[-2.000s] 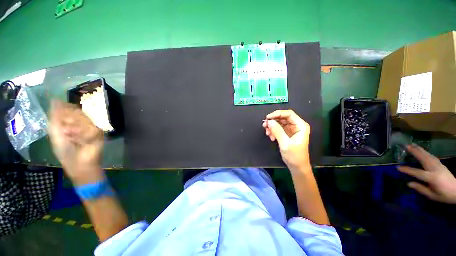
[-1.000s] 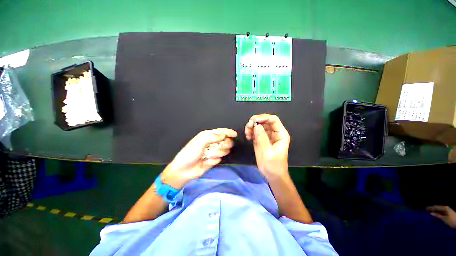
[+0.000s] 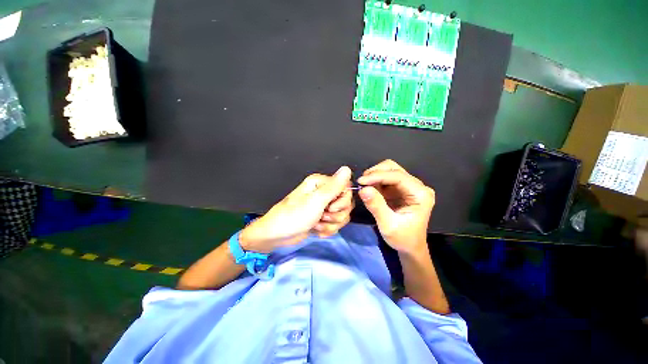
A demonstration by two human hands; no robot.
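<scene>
My right hand (image 3: 399, 206) holds a small black component (image 3: 360, 186) with thin leads between thumb and fingertip, over the near edge of the dark work mat (image 3: 256, 92). My left hand (image 3: 309, 207) meets it from the left, its thumb and fingertips at the leads; its other fingers are curled, and whether they hold white pieces is hidden. The green PCB panel (image 3: 401, 92) lies on the mat beyond my right hand, with three black components along its top edge.
The left bin (image 3: 121, 92) holds a heap of white components (image 3: 92, 96). The right bin (image 3: 561, 188) holds loose dark parts. A cardboard carton (image 3: 604, 121) stands at the far right, with a small clear bag (image 3: 578, 220) near the bin. Another clear bag (image 3: 8, 103) lies at the left edge.
My left hand came from the left bin to the middle and now touches the component held by my right hand. The view has shifted and tilted, so the panel appears higher.
</scene>
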